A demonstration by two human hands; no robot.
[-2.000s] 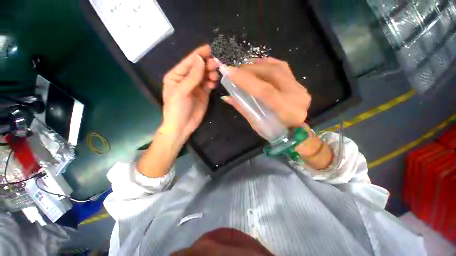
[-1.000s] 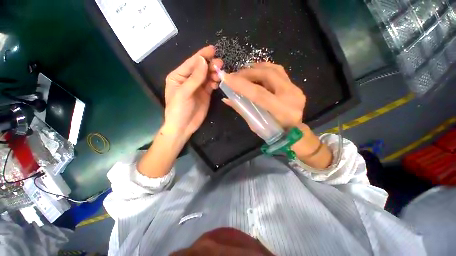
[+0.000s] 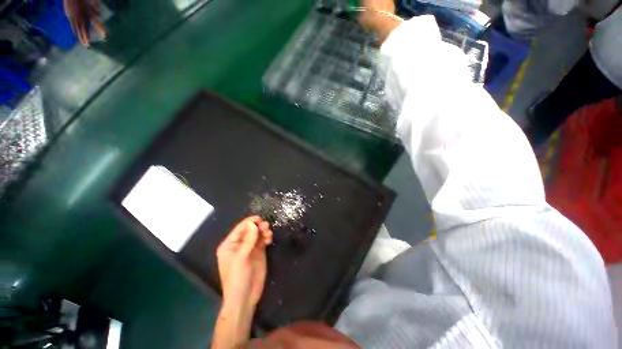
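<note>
A black rimmed tray [image 3: 211, 140] lies on the green bench. A loose heap of tiny silvery metal bits [image 3: 290, 206] lies on it. My left hand [image 3: 243, 253] is over the tray at the heap's near edge, with thumb and fingertips pinched together; whether a tiny part is between them is too small to tell. My right arm reaches far forward. My right hand [image 3: 378, 15] is at the top edge, blurred and partly cut off, beyond a clear blister tray; what it holds cannot be told. The syringe is not clearly visible.
A white block [image 3: 168, 208] lies on the black tray's left part. Clear blister trays [image 3: 320, 65] lie beyond it. Another person's hand [image 3: 85, 22] shows at upper left. A person [image 3: 603, 51] stands at upper right near red bins [image 3: 595, 177]. Blurred equipment is at lower left.
The view has turned and shifted. My right hand has left my left hand and reached out to the top of the view. My left hand stays near the heap, fingertips still together.
</note>
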